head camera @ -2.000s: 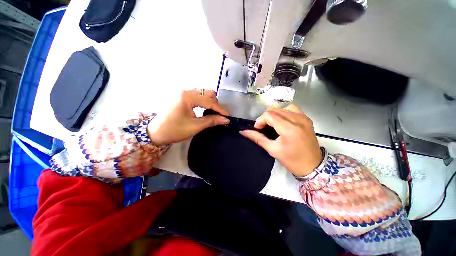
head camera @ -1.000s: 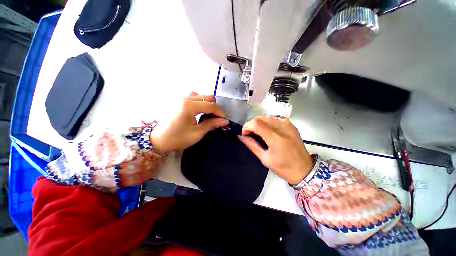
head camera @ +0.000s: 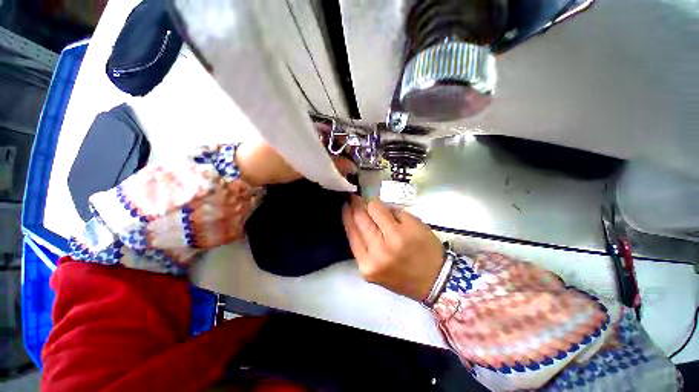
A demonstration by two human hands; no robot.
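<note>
The black rounded pouch piece lies on the white tabletop in front of the sewing machine, its upper right edge close to the needle area. My left hand is at the piece's upper left edge; its fingers are mostly hidden behind the machine head, so its grip cannot be seen fully. My right hand has its fingertips together on the piece's right edge, just below the white ribbed tension dial.
A flat dark panel and a smaller black piece with a zip lie at left. A blue bin stands beyond the table edge. Red and black snips lie at right. A dark mound sits under the machine arm.
Both hands have moved the piece up and left to the needle area. The left fingers have gone behind the machine head, which looks larger and nearer in view.
</note>
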